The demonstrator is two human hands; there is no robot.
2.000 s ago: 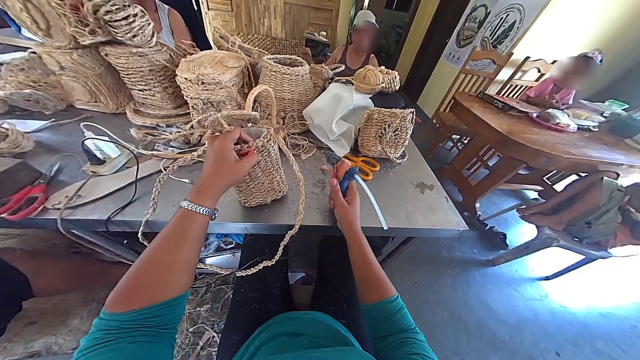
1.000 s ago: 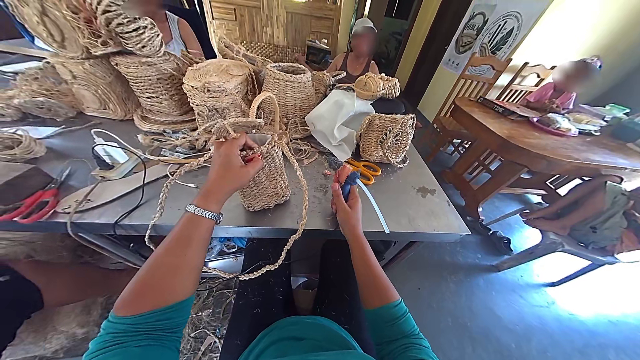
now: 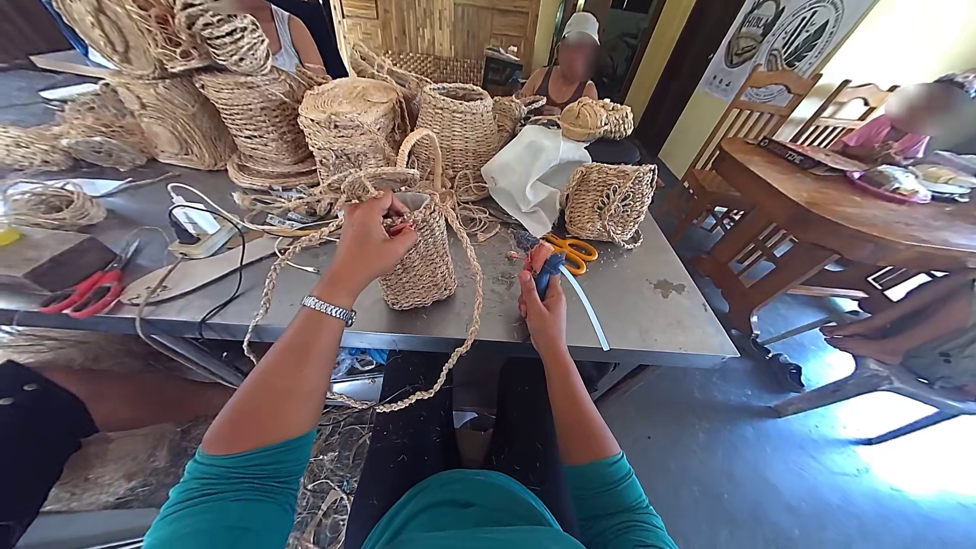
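My left hand (image 3: pixel 375 242) grips the rim of a small woven fiber basket (image 3: pixel 421 267), its fingers closed near the opening. A round woven lid (image 3: pixel 379 181) rests above these fingers. From the basket hang a looped handle and a long braided strap (image 3: pixel 473 297) that drops past the table edge. My right hand (image 3: pixel 543 301) is closed on a blue glue gun (image 3: pixel 550 271), with a pale glue stick (image 3: pixel 587 309) trailing from it. Orange-handled scissors (image 3: pixel 573 253) lie just beyond that hand.
Woven baskets and coils (image 3: pixel 354 126) crowd the back of the metal table (image 3: pixel 656 320). A white cloth (image 3: pixel 537 175) lies by a tipped basket (image 3: pixel 610 202). Red-handled scissors (image 3: pixel 95 286) and a power strip (image 3: pixel 202 240) with cables are at left. People sit across and at the right-hand wooden table (image 3: pixel 827 183).
My right hand has turned the glue gun slightly, so that its reddish part now shows. My left hand stays at the basket's rim.
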